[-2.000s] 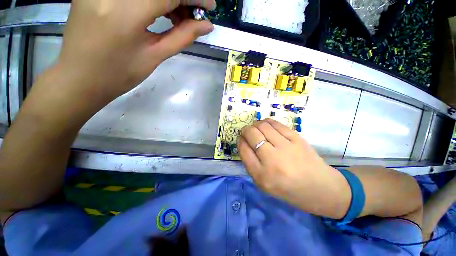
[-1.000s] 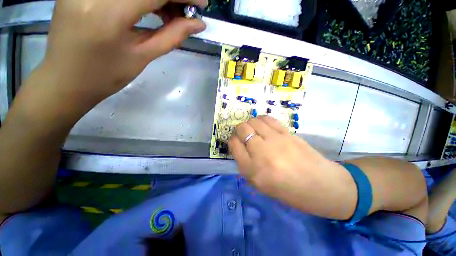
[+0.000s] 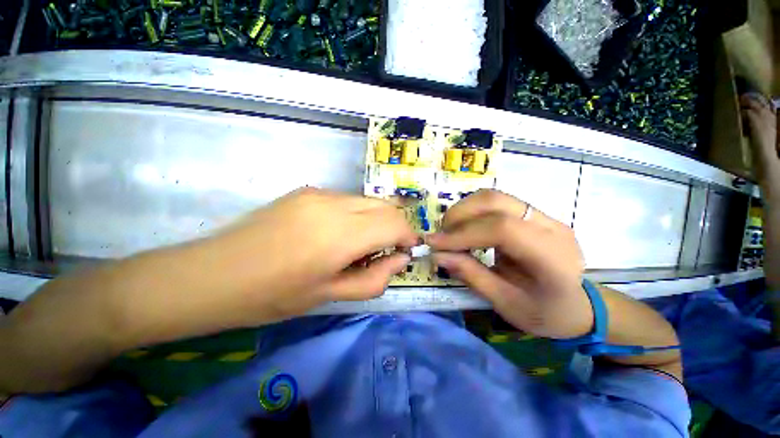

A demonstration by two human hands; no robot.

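The cream-yellow circuit board panel (image 3: 389, 177) lies between the conveyor rails, its two halves side by side, with yellow blocks and black parts at the far edge. Both hands are over its near part and hide much of it. My left hand (image 3: 342, 244) is at the left half, blurred, thumb and fingers bent together. My right hand (image 3: 513, 257) meets it from the right, thumb and index finger pinched. The fingertips almost touch over a small pale spot. Whether either hand holds a part cannot be told.
Long metal rails (image 3: 214, 83) run on the far and near sides. Beyond are bins of dark green capacitors (image 3: 316, 38), a box of white parts (image 3: 434, 43) and a tilted box of clear parts (image 3: 586, 34). Another person's hand and forearm (image 3: 761, 128) show at the right edge.
My left hand has come down from the far rail to the board, beside my right hand. My right hand has turned, its fingers now meeting the left. The view has shifted, showing more of the left bin.
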